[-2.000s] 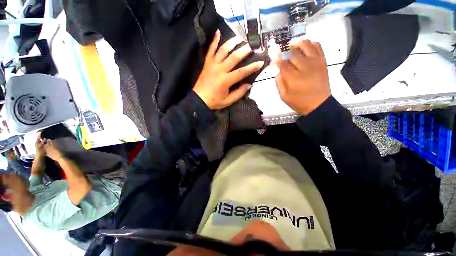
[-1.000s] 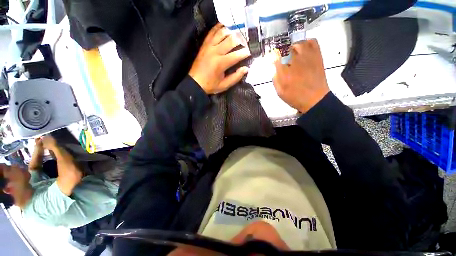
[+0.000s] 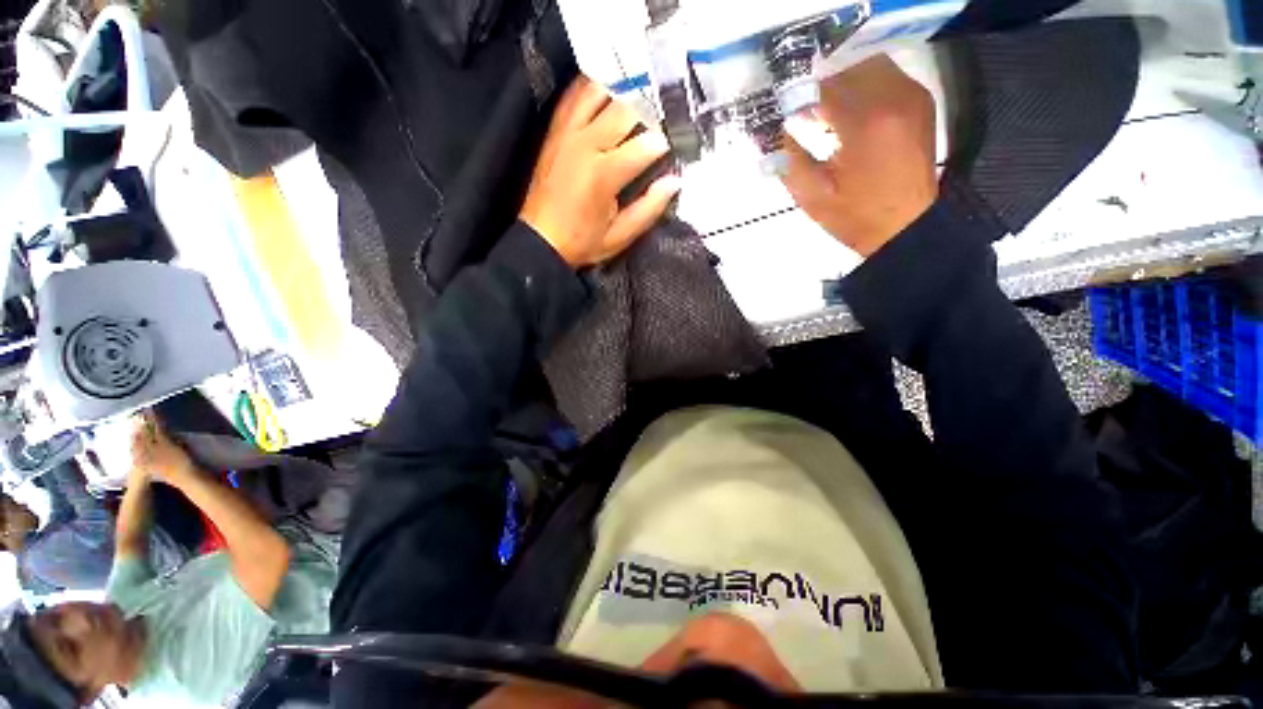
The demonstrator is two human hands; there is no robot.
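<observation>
The black garment body lies left of the needle area, with a textured part hanging over the table edge. My left hand holds the cloth down beside the needle, fingers bent over it. My right hand is at the right side of the presser foot and needle area of the white sewing machine. Its fingertips are partly lost in glare, so I cannot tell whether they hold anything. The seam edge under the needle is unclear.
Dark textured cut panels lie right of my right hand on the white table. A blue plastic crate is at right below the edge. A seated person is at lower left, near a grey machine part.
My right hand has shifted a little right and up, its thumb and fingers now more apart. The left hand has moved slightly down from its first position. The seated person's head has turned up.
</observation>
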